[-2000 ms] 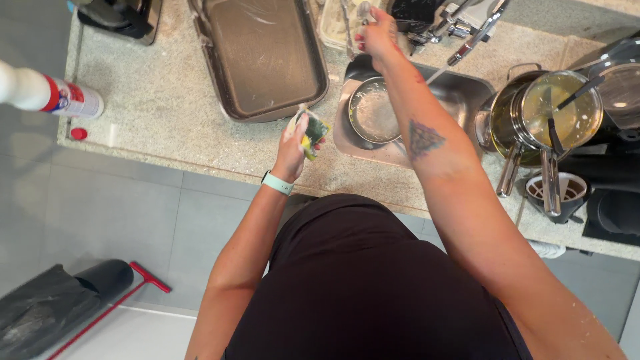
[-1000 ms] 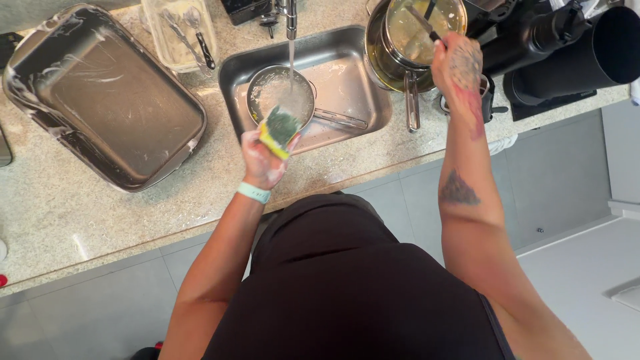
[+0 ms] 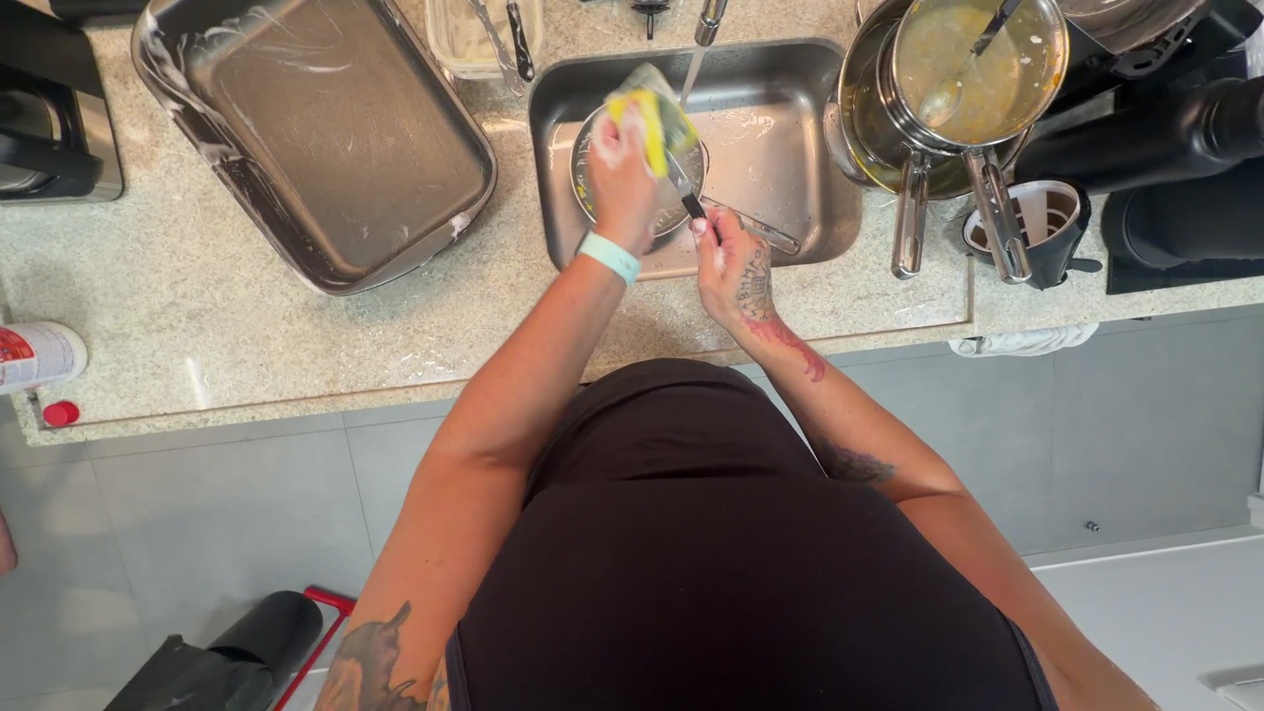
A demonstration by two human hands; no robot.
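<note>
My left hand [image 3: 627, 183] grips a yellow and green sponge [image 3: 654, 118] above the steel sink [image 3: 790, 109]. By its black handle, my right hand [image 3: 731, 257] holds a knife or similar utensil [image 3: 691, 203]; its metal end meets the sponge, and the tip is hidden. Beneath both lies a long-handled pan [image 3: 585, 188] in the sink, partly covered by my left hand. Water runs from the faucet [image 3: 710, 22] behind the sponge.
Left of the sink sits a soapy roasting pan [image 3: 316, 138], with a plastic container [image 3: 449, 44] holding utensils behind. Stacked saucepans [image 3: 913, 188], a black cup-like holder [image 3: 1052, 232] and black bottles [image 3: 1136, 138] crowd the right. A white bottle [image 3: 49, 354] and red cap [image 3: 61, 413] are at far left.
My right hand has come from the saucepans at the right to the sink and now holds a black-handled utensil. The sponge remains in my left hand, now against that utensil.
</note>
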